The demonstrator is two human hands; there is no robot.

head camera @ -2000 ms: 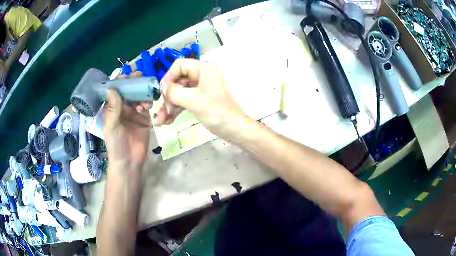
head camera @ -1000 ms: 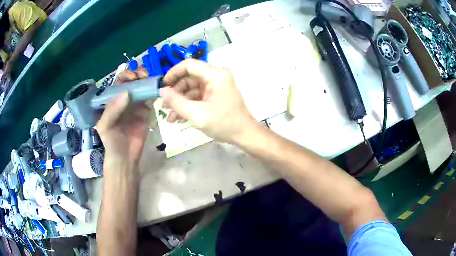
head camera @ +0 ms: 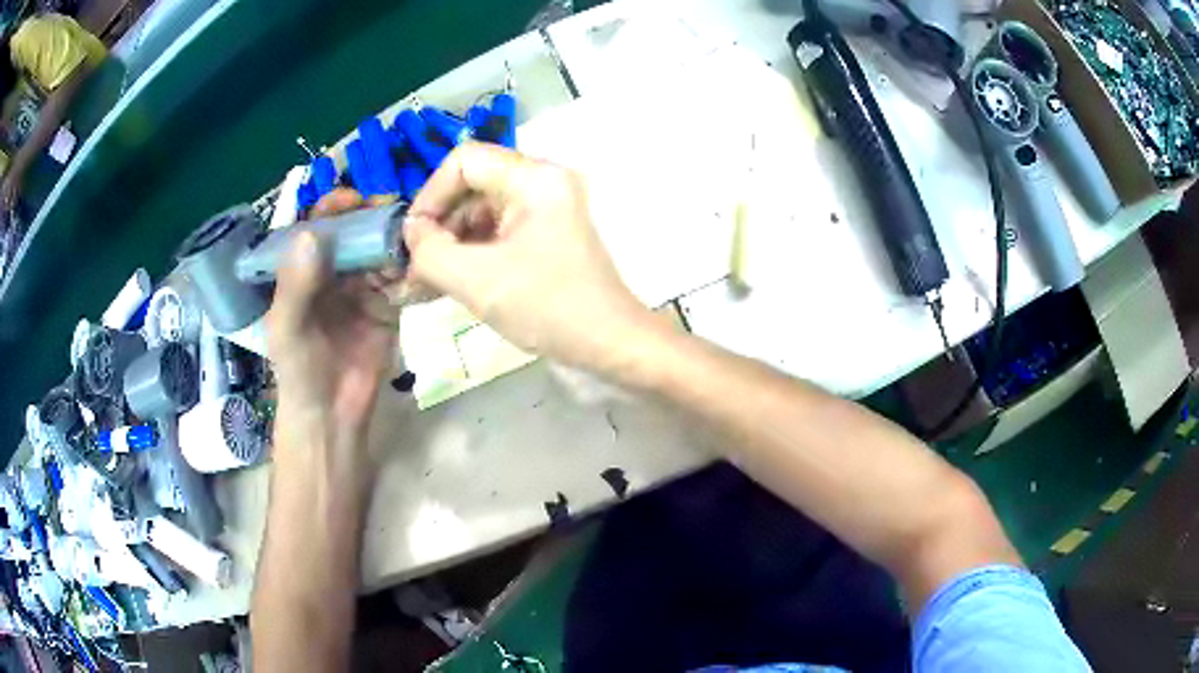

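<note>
A grey fan housing (head camera: 226, 274) is held above the left part of the bench, its round head to the left and its handle pointing right. My left hand (head camera: 322, 309) is wrapped around the handle from below, thumb on its near side. My right hand (head camera: 506, 237) is at the handle's open right end, thumb and forefinger pinched against it. Whether a small part is between these fingertips is hidden.
Blue cells (head camera: 395, 151) lie behind my hands. White and grey fan units (head camera: 224, 431) are piled at left. A black electric screwdriver (head camera: 868, 151), two grey housings (head camera: 1039, 197) and a box of circuit boards (head camera: 1131, 92) are at right. A thin yellowish stick (head camera: 739, 246) lies on the sheet.
Over the last two seconds the housing has turned in my left hand. My right fingers have moved from slightly off the handle end to closed against it.
</note>
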